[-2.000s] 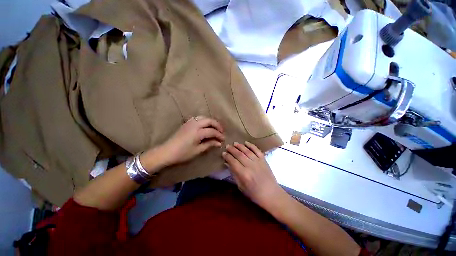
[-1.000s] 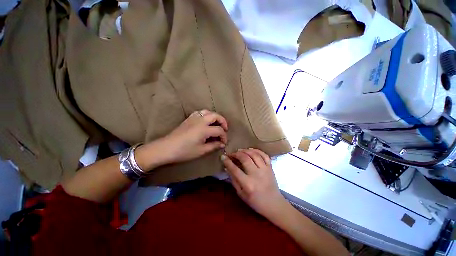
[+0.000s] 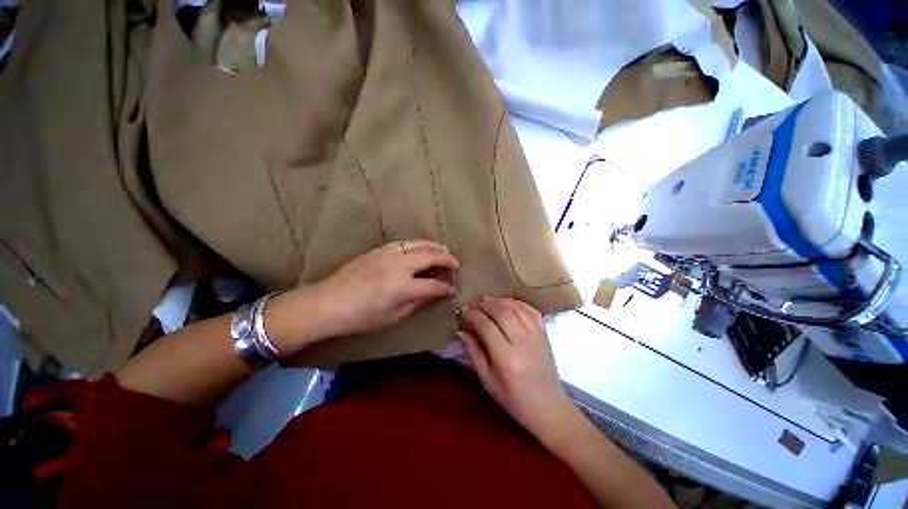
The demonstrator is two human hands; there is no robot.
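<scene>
The tan jacket (image 3: pixel 249 129) lies spread on the table and over its front edge, with curved dark topstitched seams. The front zipper (image 3: pixel 457 310) shows as a short dark and shiny line between my hands, near the jacket's lower edge. My left hand (image 3: pixel 393 286), with a ring and silver bracelets on the wrist, rests on the cloth with bent fingers at the zipper's left side. My right hand (image 3: pixel 510 348) is just right of it, its thumb and fingers pinching the cloth at the zipper. The slider is too small to tell.
The white sewing machine head (image 3: pixel 757 199) with a blue stripe stands at the right, its lamp lit. A black phone (image 3: pixel 765 343) lies behind the needle area. White pieces (image 3: pixel 548 60) and tan cloth (image 3: pixel 657 84) are heaped at the back. A small brown patch (image 3: pixel 792 440) lies near the front edge.
The view has shifted. Both hands have closed in on the zipper line, which now shows between them, and the right fingers have curled from lying flat to pinching.
</scene>
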